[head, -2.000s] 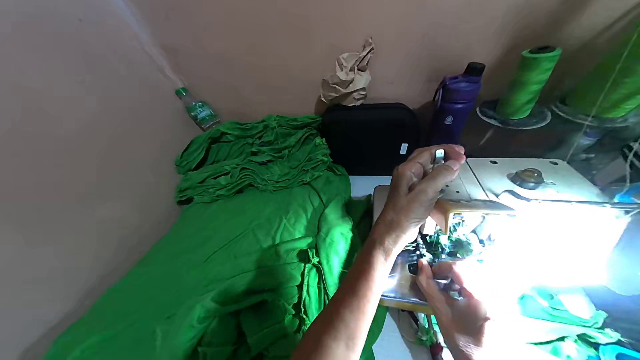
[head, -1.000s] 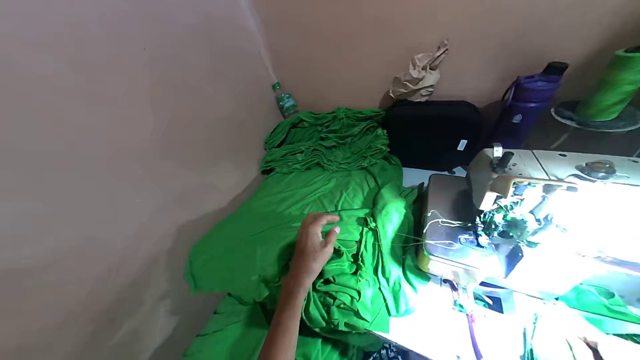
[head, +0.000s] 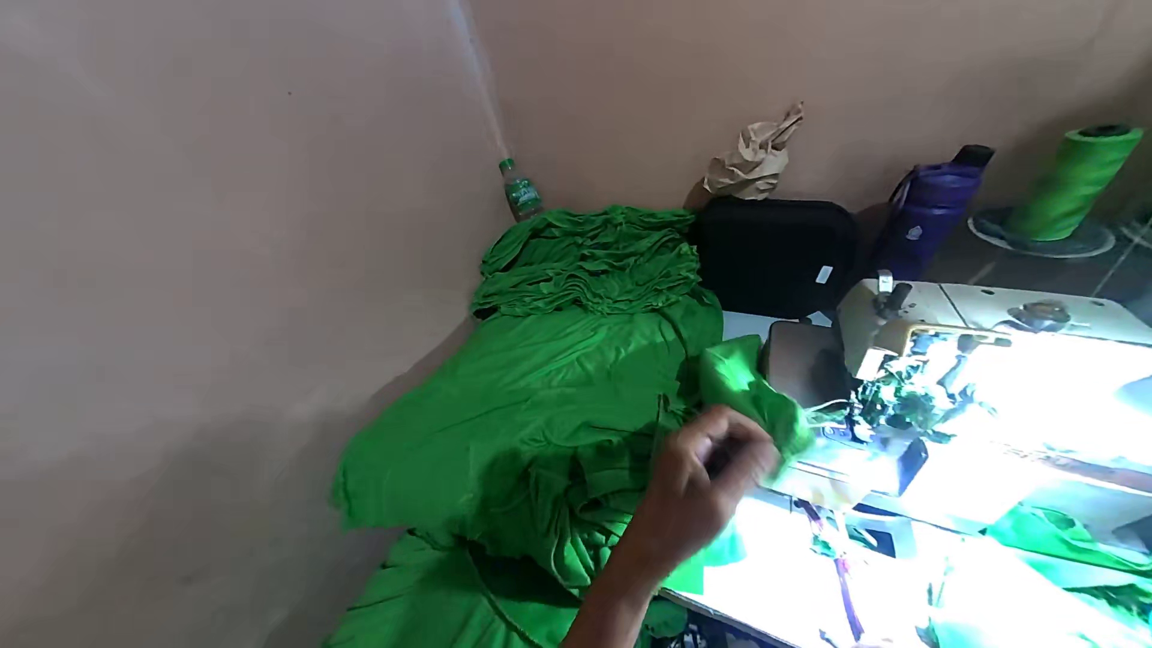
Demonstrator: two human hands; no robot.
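My left hand (head: 706, 472) is raised over the left part of the table, thumb and fingertips curled together at a green fabric piece (head: 756, 396). Whether the fingers grip it cannot be made out. That piece reaches the front of the overlock sewing machine (head: 981, 310), where pale threads run toward the needle area. Below and left of the hand lies a large heap of green cloth (head: 549, 387), with a gathered green pile (head: 594, 261) behind it. My right hand is out of view. A bright lamp glare washes out the machine's right side.
A black zip case (head: 774, 256), a crumpled brown paper bag (head: 751, 162), a purple bottle (head: 931, 211) and a green thread cone (head: 1075, 184) stand along the wall. A small green-capped bottle (head: 522, 191) is in the corner. More green cloth (head: 1071, 544) lies at the lower right.
Both hands were at the machine two seconds ago; my right hand has since left view. My left hand went left over the cloth heap, then back toward the machine. The view has shifted noticeably.
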